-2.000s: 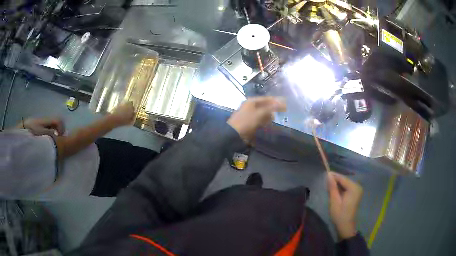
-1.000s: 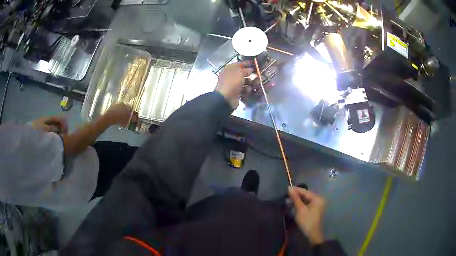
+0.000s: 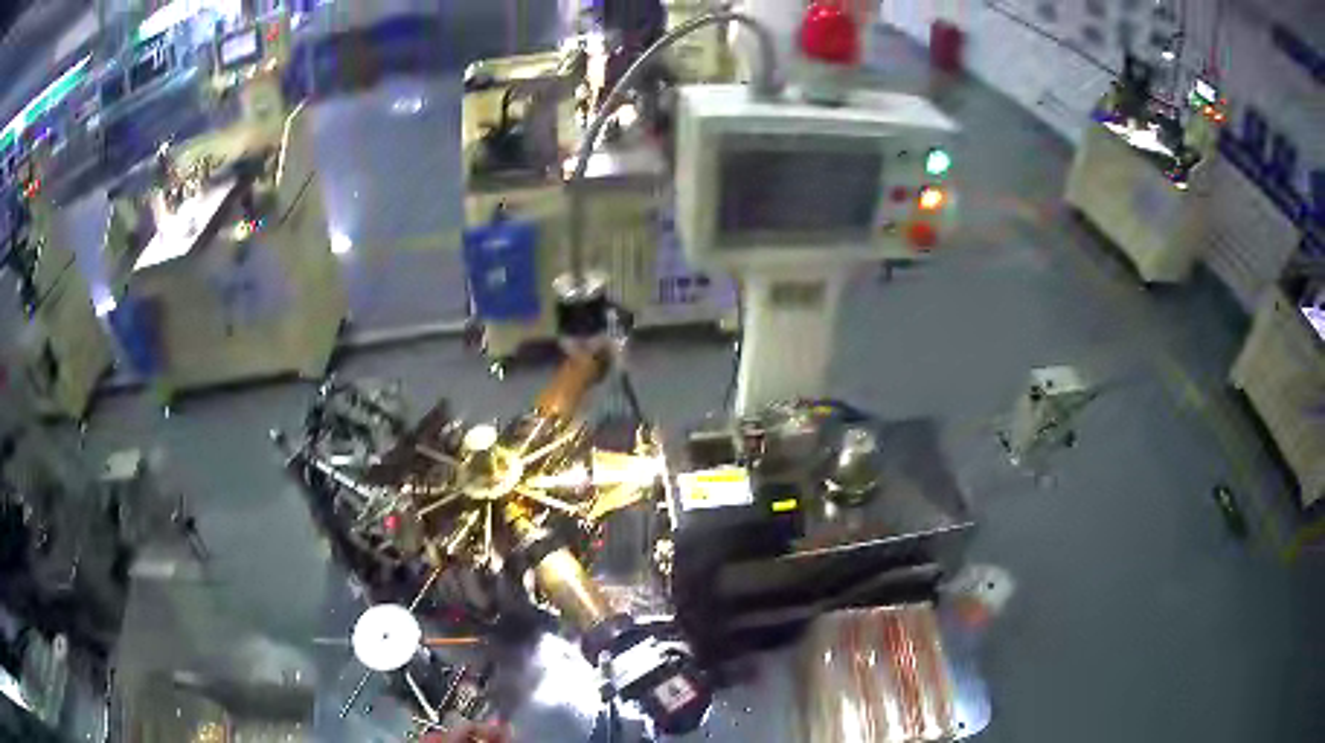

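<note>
The white-disc rotary holder point(image 3: 387, 636) is at the lower left, with thin arms around it. A copper tube point(image 3: 452, 640) points right from it. A small blurred part of a hand, apparently my left hand point(image 3: 472, 732), shows at the bottom edge, just below and right of the holder. It is cut off, so its grip cannot be seen. My right hand is out of the picture. Behind the holder is the brass-gold main turret point(image 3: 491, 468) with many spokes.
A gold-brown barrel point(image 3: 570, 584) with a black unit point(image 3: 669, 688) lies beside a bright glare. The black housing point(image 3: 734, 544) and copper tube tray point(image 3: 884, 675) are at the right. The control panel point(image 3: 799, 182) with lit buttons stands behind. Other machines point(image 3: 596, 189) stand farther back.
The view has tilted up and shows the control panel and factory floor. The holder now sits lower left. My right hand, the long tube it held and the other person have left the picture.
</note>
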